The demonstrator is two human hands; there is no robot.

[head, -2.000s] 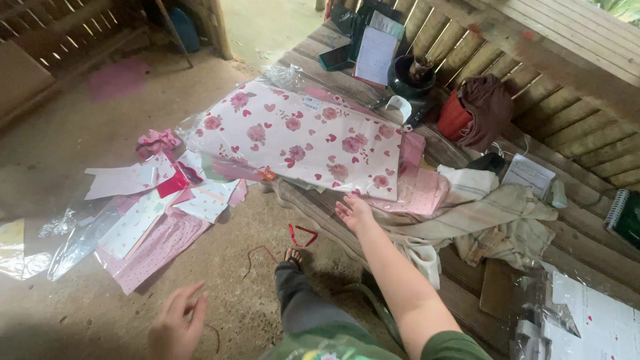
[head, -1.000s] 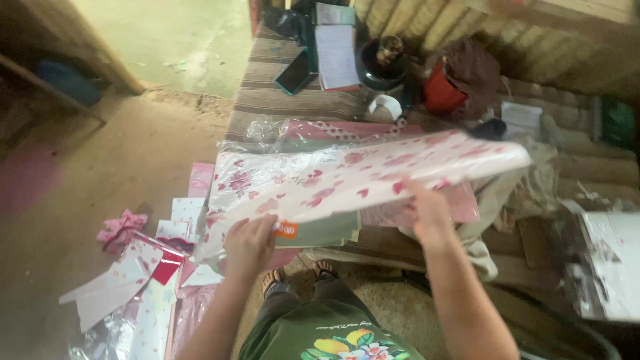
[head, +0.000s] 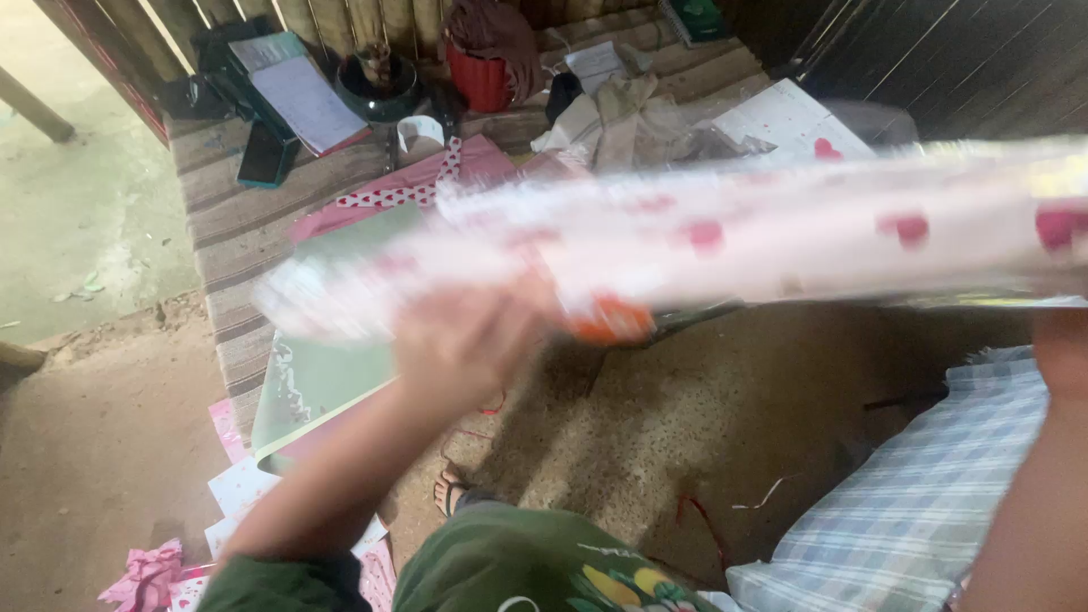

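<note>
A heart-printed pink and white sheet in clear plastic, blurred by motion, stretches from mid-view to the right edge, above the floor. My left hand grips its near edge, left of an orange label. Under the sheet's right end, at the view's edge, my right hand is partly hidden and its fingers do not show. A green sheet lies on the striped cloth beneath my left forearm. Behind it are pink paper and a heart-patterned strip.
The striped cloth holds a phone, a notebook, a dark bowl, a red pot and crumpled fabric. A blue plaid cloth is at lower right. Pink bows and papers lie at lower left.
The heart-printed sheet lay flat two seconds ago; my hands took hold of it, and it has moved to the right. The green sheet is now more exposed. The view has turned right.
</note>
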